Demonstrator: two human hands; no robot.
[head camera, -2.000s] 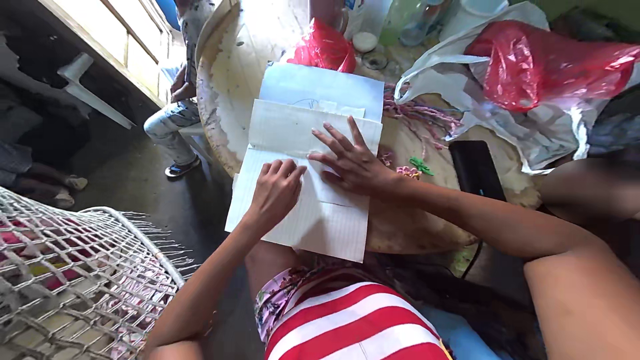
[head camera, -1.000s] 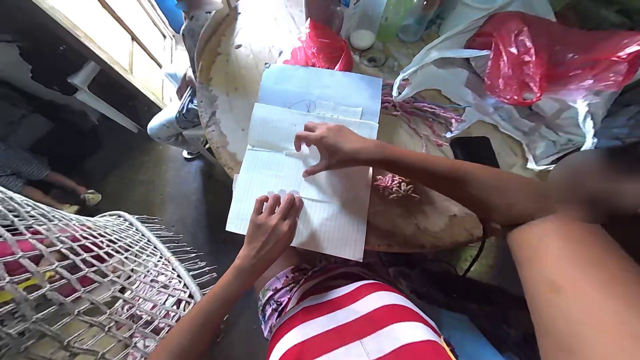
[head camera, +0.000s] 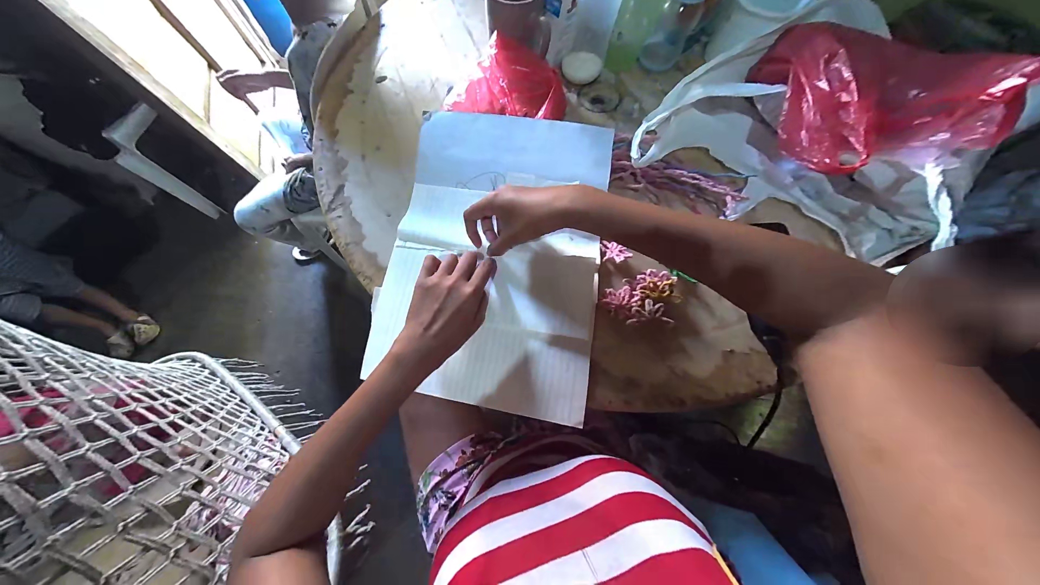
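A creased sheet of lined paper (head camera: 520, 357) lies over the near edge of a round wooden table (head camera: 357, 162), on top of a bluish sheet (head camera: 520, 146). My left hand (head camera: 447, 305) rests on the lined sheet, fingers bent, tips at its middle crease. Just above it, my right hand (head camera: 524, 218) bends thumb and fingers down to the same crease, the tips almost meeting the left fingertips. Whether either hand pinches the paper cannot be told. Pink yarn flowers (head camera: 642, 296) lie right of the paper, below my right forearm.
Pink yarn strands (head camera: 682, 183) lie beyond my right forearm. A red plastic bag (head camera: 512, 81), jars and a white bag (head camera: 821, 187) with a red bag (head camera: 886, 97) stand at the back. A dark phone-like object is partly behind my arm. A netted hammock (head camera: 146, 431) hangs at left; people sit beyond.
My right hand has gone from lying spread on the paper to bent fingers at the crease, close to my left hand. My left hand has moved slightly down, then back up towards the crease.
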